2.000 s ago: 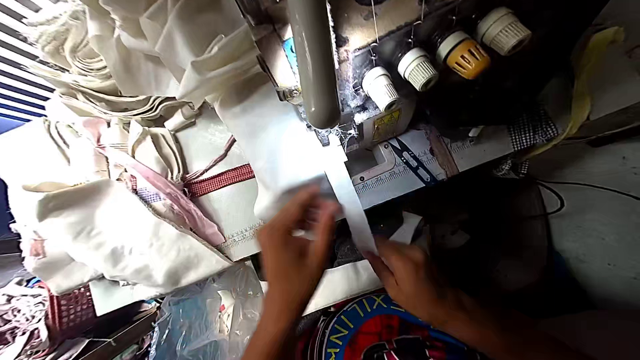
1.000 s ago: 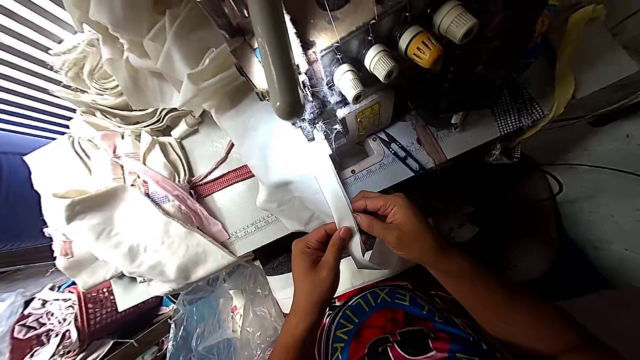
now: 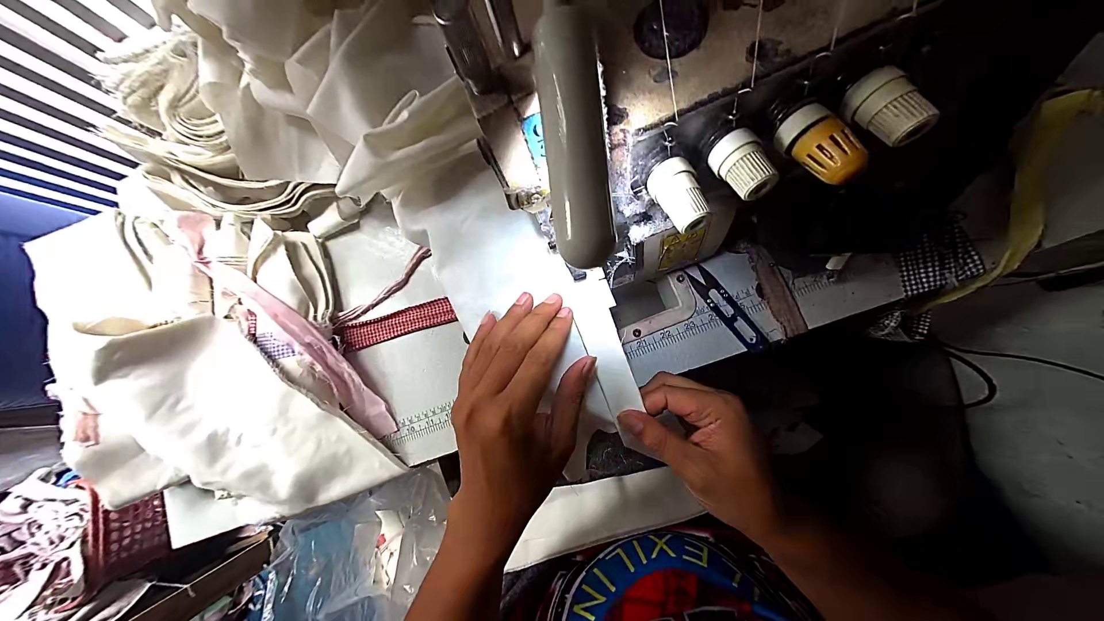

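Observation:
My left hand (image 3: pixel 517 397) lies flat, palm down, on white fabric (image 3: pixel 474 233) in front of an overlock sewing machine (image 3: pixel 580 138). Between the thumb and fingers of my right hand (image 3: pixel 703 440) is the near end of a folded white fabric strip (image 3: pixel 608 362). That strip runs along the fabric's right edge up to the machine's presser foot area, where the machine head partly hides it. Thread snips (image 3: pixel 729 310) with dark blue handles rest on the table right of the strip, beside a printed ruler scale (image 3: pixel 668 341).
Heaped cream fabric (image 3: pixel 216 414) covers the table's left side, with a pink strip (image 3: pixel 302 332) and a red checked band (image 3: pixel 397 323). Tension knobs (image 3: pixel 679 194) line the machine front. A clear plastic bag (image 3: pixel 354 543) hangs below the edge; a red basket (image 3: pixel 129 535) holds scraps at lower left.
My left hand has gone from pinching the strip's near end to lying flat on the fabric, farther up. My right hand keeps hold near the strip's lower end.

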